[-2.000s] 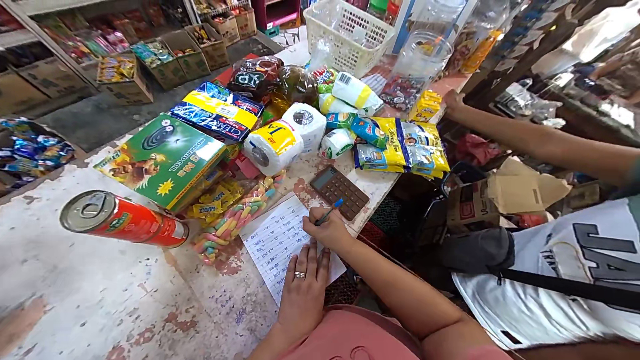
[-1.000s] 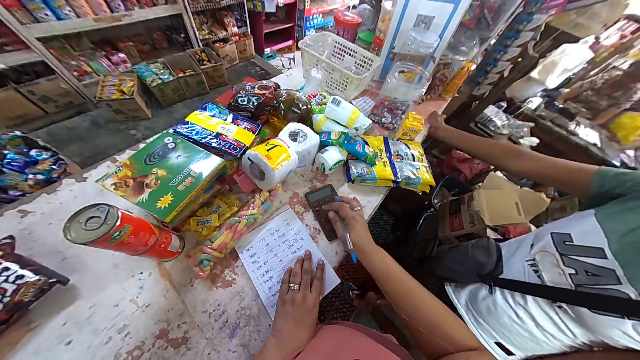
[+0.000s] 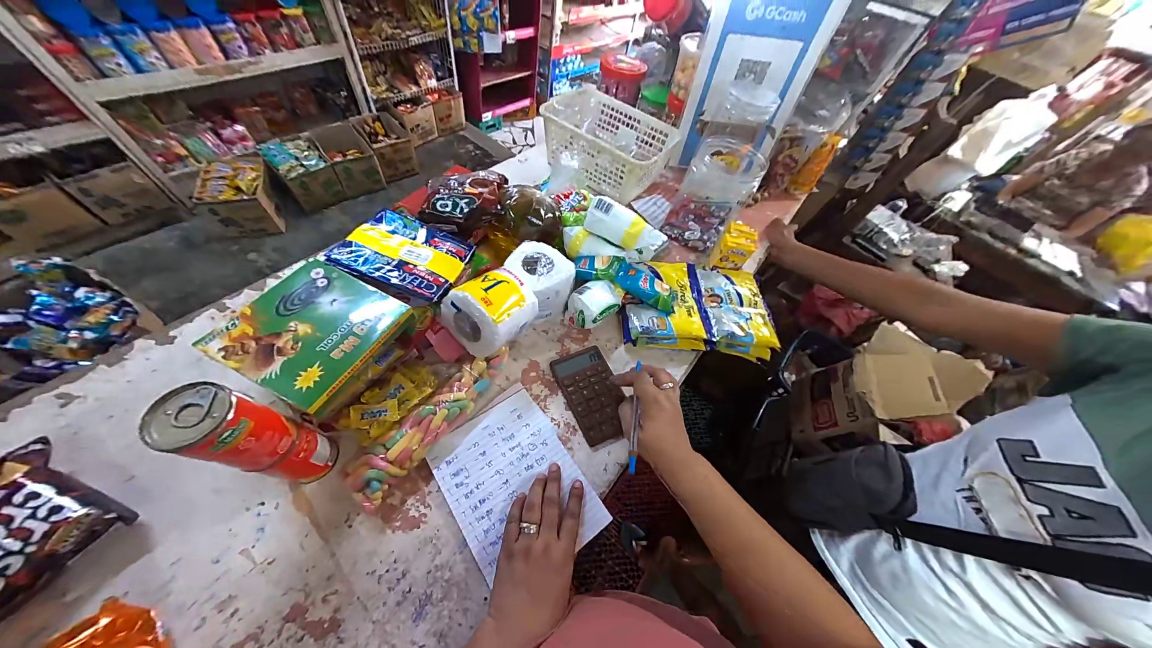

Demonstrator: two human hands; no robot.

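My left hand (image 3: 540, 549) lies with spread fingers on a lined sheet of handwritten paper (image 3: 486, 459), a ring on one finger. My right hand (image 3: 655, 414) holds a blue pen (image 3: 635, 418) and rests at the right edge of a brown calculator (image 3: 589, 396). Beyond the calculator lie toilet paper rolls (image 3: 490, 310) and yellow-and-blue packets (image 3: 702, 310). Left of the paper are a bag of twisted marshmallows (image 3: 427, 427), small yellow packets (image 3: 387, 400), a green mosquito-coil box (image 3: 310, 333) and a red can (image 3: 238, 432).
A white plastic basket (image 3: 607, 144) and clear jars (image 3: 720, 180) stand at the counter's far end. A person (image 3: 1017, 459) at the right rests a hand on the counter. An open cardboard box (image 3: 864, 387) sits below. Stocked shelves (image 3: 216, 72) line the back left.
My right hand has moved from the paper to the calculator, still with the pen. My left hand stays on the paper. The view has shifted, showing a dark snack packet at the left.
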